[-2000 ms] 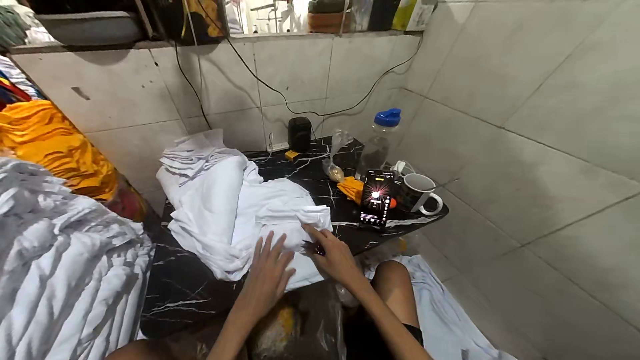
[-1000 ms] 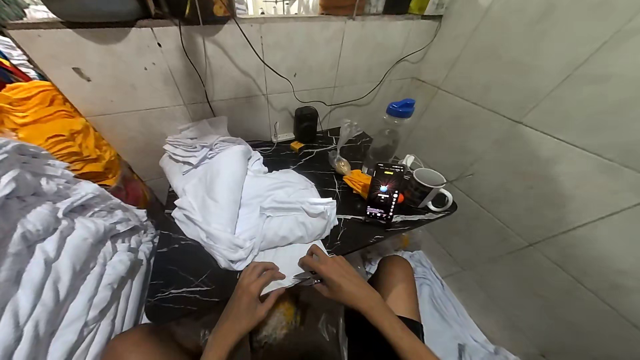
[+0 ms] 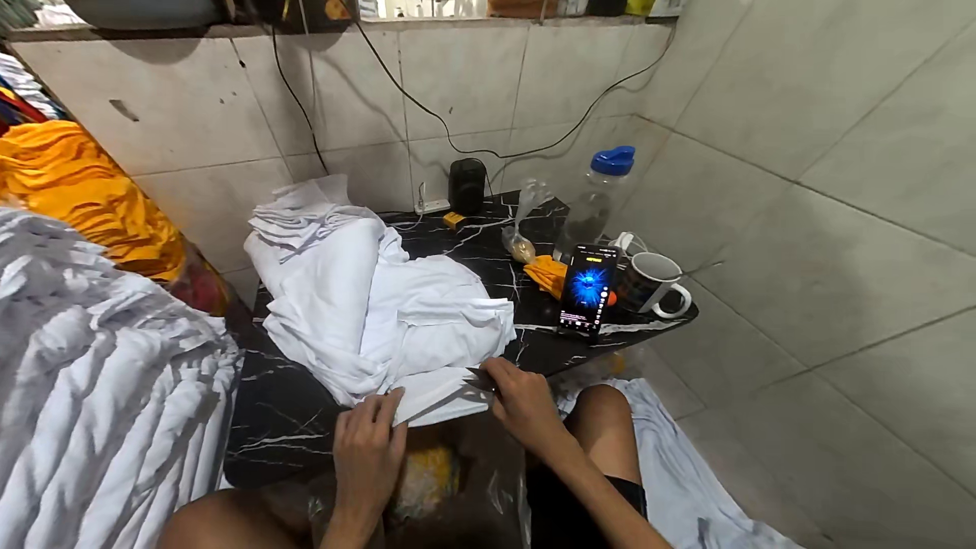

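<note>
White fabric pieces (image 3: 328,282) lie heaped on a black marble-patterned table (image 3: 282,427). At the table's front edge, my left hand (image 3: 370,438) pinches the left end of a folded white fabric piece (image 3: 435,393) between thumb and fingers. On the right side of that piece, my right hand (image 3: 526,400) holds a small dark pointed metal tool (image 3: 479,379), perhaps thread snips; its tip is against the cloth. Part of the tool is hidden by the fingers.
A propped phone (image 3: 587,290) with a lit screen, a mug (image 3: 652,282), a blue-capped bottle (image 3: 591,206), orange cloth (image 3: 545,274) and a black speaker-like box (image 3: 467,187) stand behind. Stacked white cloth (image 3: 99,381) and orange cloth (image 3: 91,202) flank the table's left. Tiled walls enclose the corner.
Two seconds ago both hands lay flatter on the white cloth; one second ago they were close together at its front edge. Now they are farther apart, with the dark tool's tip at the cloth.
</note>
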